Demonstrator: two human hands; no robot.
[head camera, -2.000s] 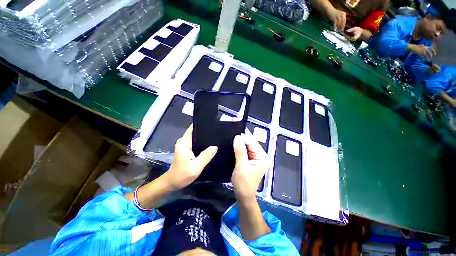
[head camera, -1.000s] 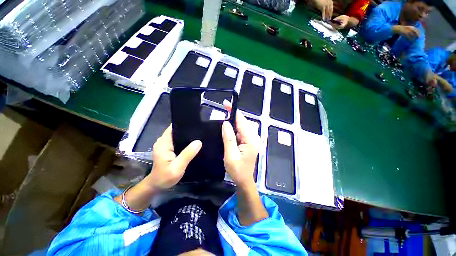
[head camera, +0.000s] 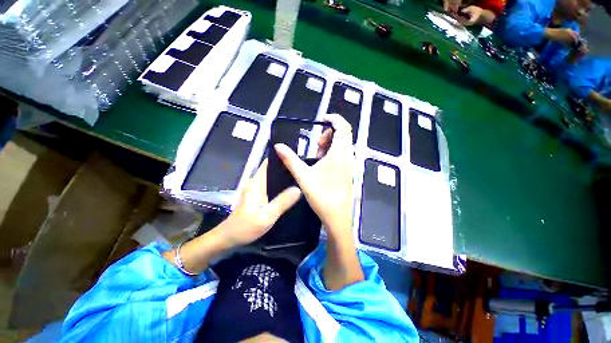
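Observation:
A black phone case (head camera: 289, 221) is held above the near side of the white blister tray (head camera: 426, 221). My left hand (head camera: 258, 206) grips the case's left side, with the thumb on its face. My right hand (head camera: 326, 171) is at the upper right side, thumb on the face near the camera opening and fingers around the right edge; it covers part of the case. Several black cases lie in the tray's pockets, one at the front right (head camera: 380, 204) and one at the front left (head camera: 222, 153).
A stack of sticker sheets (head camera: 194, 50) lies behind the tray's left side. A tall stack of filled trays (head camera: 74, 60) stands at the far left, with brown cardboard (head camera: 74, 228) below. A metal upright (head camera: 286, 25) stands behind. People in blue sleeves (head camera: 532, 27) work across the green bench.
My right hand has moved up the case, its thumb now across the face near the camera opening. My left hand still holds the left side. The camera view has shifted slightly.

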